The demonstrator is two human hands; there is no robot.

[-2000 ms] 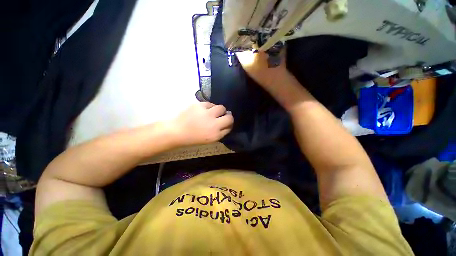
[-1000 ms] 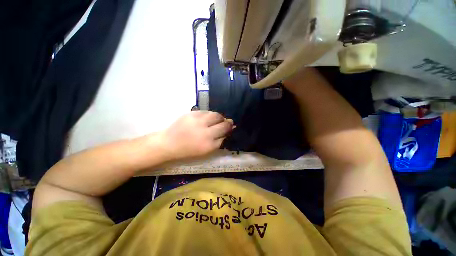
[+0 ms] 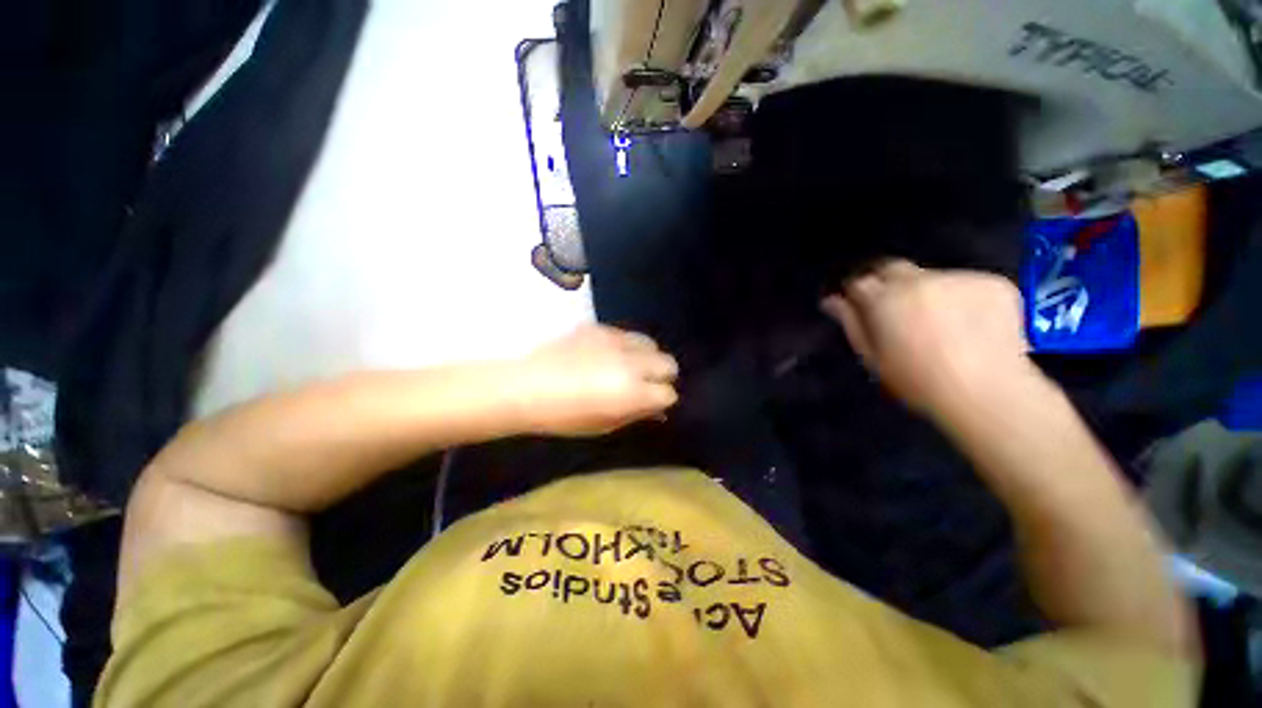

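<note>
A black garment piece (image 3: 734, 263) lies under the sewing machine head (image 3: 955, 69) and runs down over the table's front edge. The presser foot and needle area (image 3: 651, 125) is on its upper left part. My left hand (image 3: 605, 383) is closed on the garment's left edge, near the table's front. My right hand (image 3: 941, 332) is over the right part of the garment, fingers bent and pinched together at the cloth. The fingertips are dark and blurred, so whether they grip the cloth is hard to tell. The needle plate (image 3: 556, 166) shows left of the cloth.
Dark cloth (image 3: 208, 235) drapes over the table's left side. A pale tabletop (image 3: 401, 180) lies between it and the machine. A blue plastic tray (image 3: 1086, 291) with small white and red items is at the right, beside an orange-brown panel (image 3: 1171, 256).
My right hand has come out from behind the machine head, down and right over the cloth. My left hand has moved slightly right, still at the cloth. The camera view has shifted.
</note>
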